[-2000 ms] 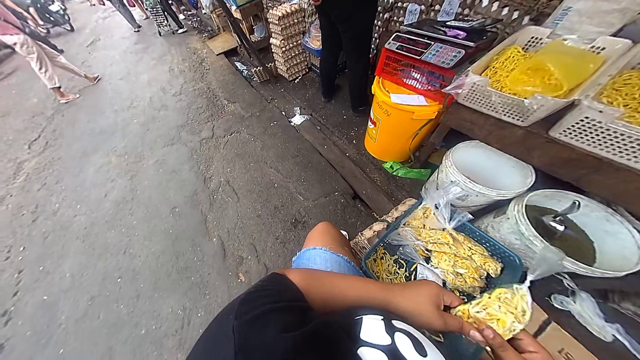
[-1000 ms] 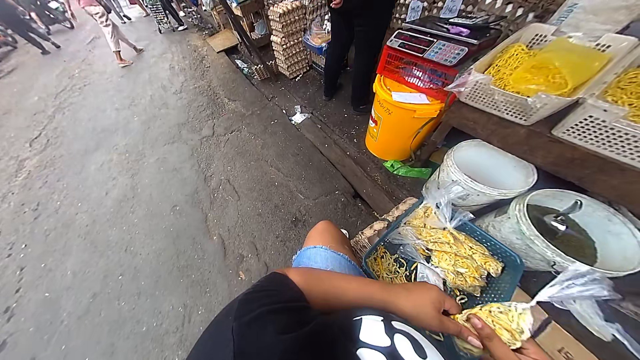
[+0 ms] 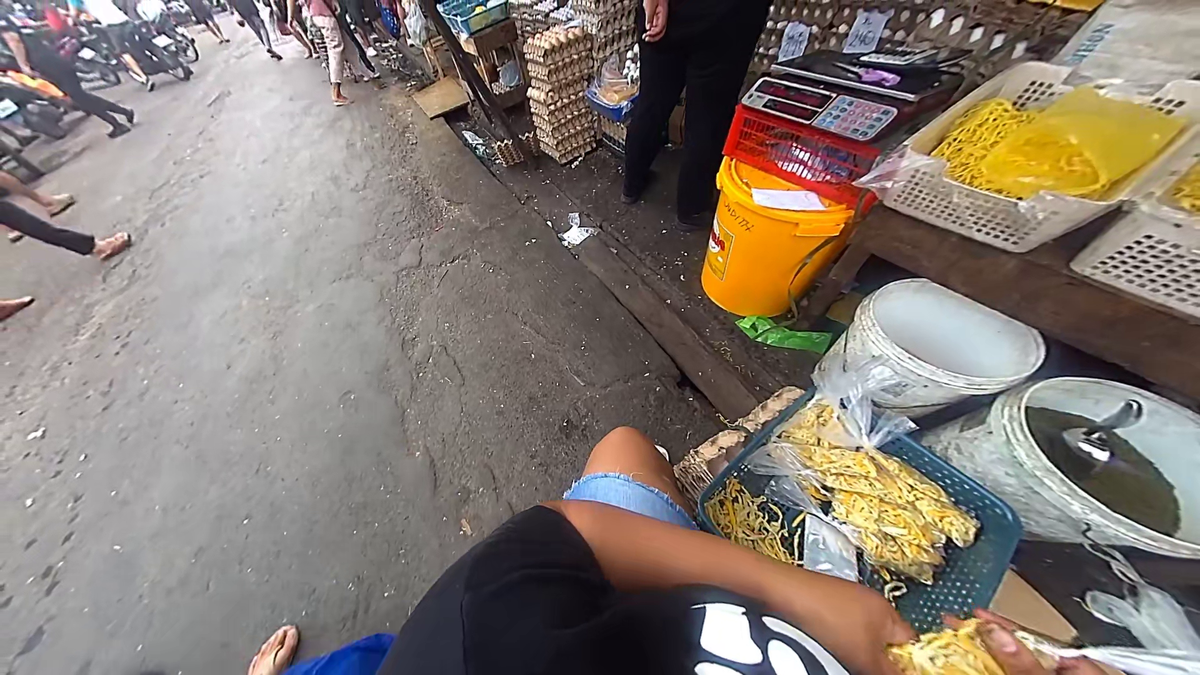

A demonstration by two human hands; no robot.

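At the bottom right edge, a clear plastic bag of yellow strips (image 3: 947, 652) is between my two hands. My left hand (image 3: 872, 623) is at the bag's left side, its fingers partly cut off by the frame. My right hand (image 3: 1012, 647) has its fingers on the bag, whose clear plastic top stretches to the right. Just above lies a blue-green plastic basket (image 3: 998, 553) with filled bags of yellow strips (image 3: 872, 497) and loose yellow strips (image 3: 750, 520) at its left side.
Two white buckets (image 3: 947, 337) (image 3: 1097, 469) stand behind the basket, the nearer with dark contents and a metal utensil. A yellow bucket (image 3: 759, 253) holds up a red crate (image 3: 787, 150) and a digital scale (image 3: 825, 108). White baskets (image 3: 994, 211) hold yellow noodles. A person (image 3: 698, 84) stands beyond.
Both hands and the held bag have moved lower in the view, partly out of frame. More passers-by show at the left, and a foot and blue cloth have appeared at the bottom.
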